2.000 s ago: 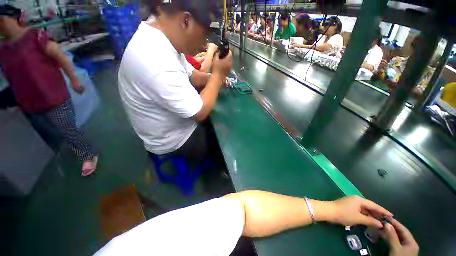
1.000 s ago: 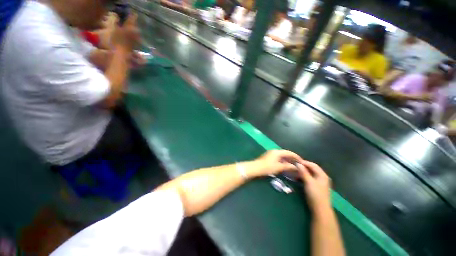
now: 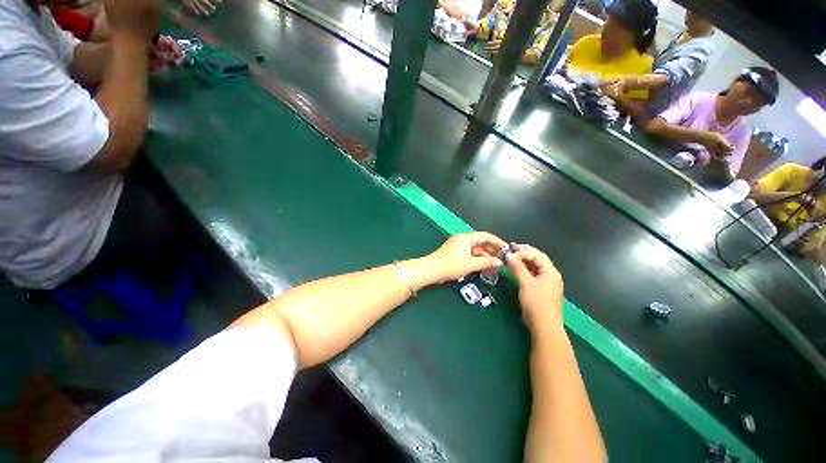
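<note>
My left hand (image 3: 466, 254) and my right hand (image 3: 538, 277) meet above the green bench (image 3: 426, 362), near its raised strip. Their fingertips pinch a small dark piece (image 3: 508, 253) between them; its details are too small to tell. Just below my fingers a rounded-square silvery frame with a white face (image 3: 470, 293) lies on the bench. A small white insert (image 3: 487, 300) lies beside it. Another silvery frame (image 3: 490, 278) is partly hidden under my left fingertips.
A bright green edge strip (image 3: 625, 366) parts bench and dark belt (image 3: 580, 244). A joined unit (image 3: 659, 310) and several small pieces lie on the belt. A green post (image 3: 404, 86) stands beyond the bench. A person in white (image 3: 54, 145) sits at left; a green tray (image 3: 217, 65) is nearby.
The view has swung to the right, so my hands show nearer the middle and more of the belt is visible. Both hands still hold the small piece together.
</note>
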